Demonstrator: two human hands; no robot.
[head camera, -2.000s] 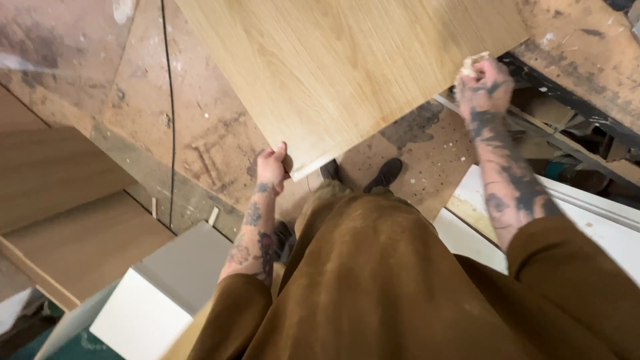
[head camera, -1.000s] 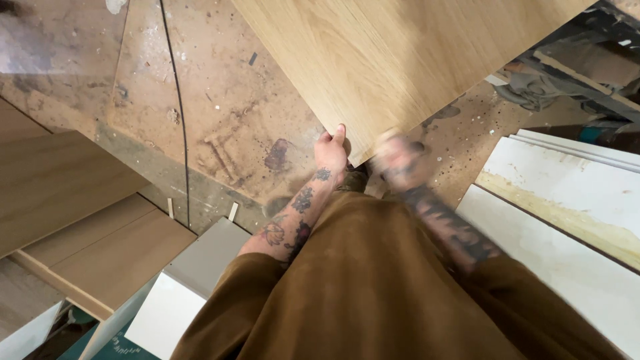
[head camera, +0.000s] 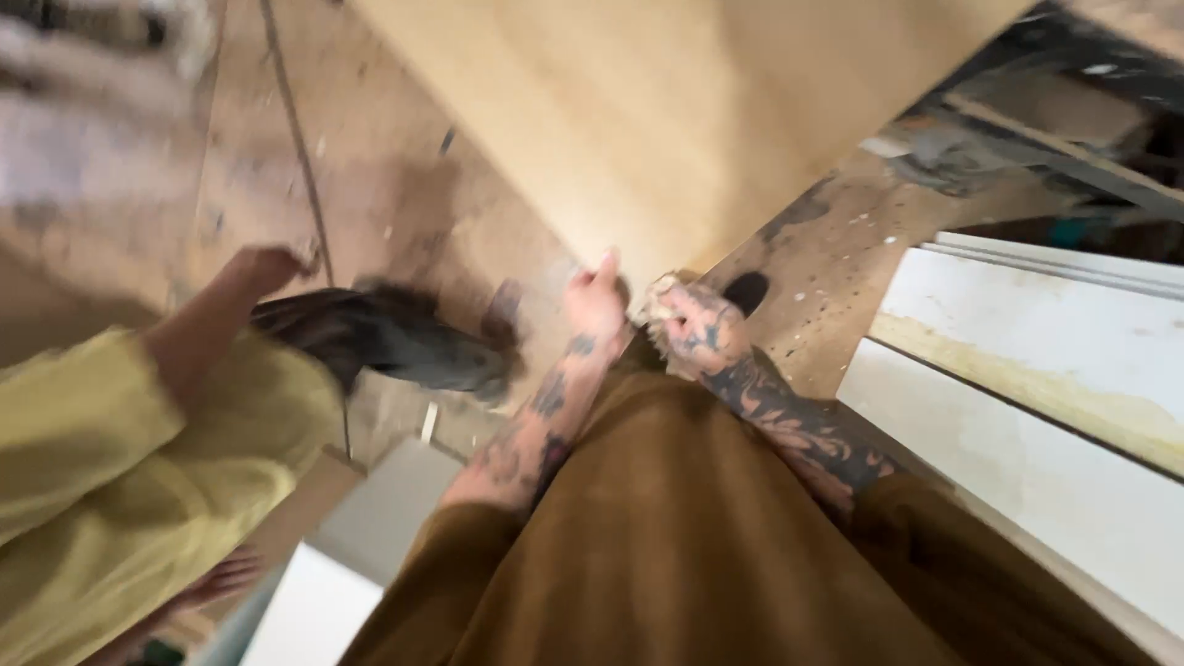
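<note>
A large wood-grain board (head camera: 647, 120) spans the upper middle of the head view, with its near corner just in front of my body. My left hand (head camera: 597, 301) grips the board at the left side of that corner, thumb on top and fingers hidden beneath. My right hand (head camera: 701, 324) is closed around a crumpled pale cloth (head camera: 659, 301) at the right side of the same corner. The two hands are close together but apart. Blur hides whether the cloth touches the board.
At left a person in a yellow top (head camera: 185, 444) is close beside me. White panels (head camera: 999, 407) lie at right, and a pale box-like unit (head camera: 379, 499) stands lower left. A dark cable (head camera: 296, 139) crosses the stained floor (head camera: 388, 185). Cluttered shelving (head camera: 1064, 157) is at upper right.
My right hand with the cloth has come from the board's far right edge to the near corner beside my left hand. A person in yellow has come into view at left.
</note>
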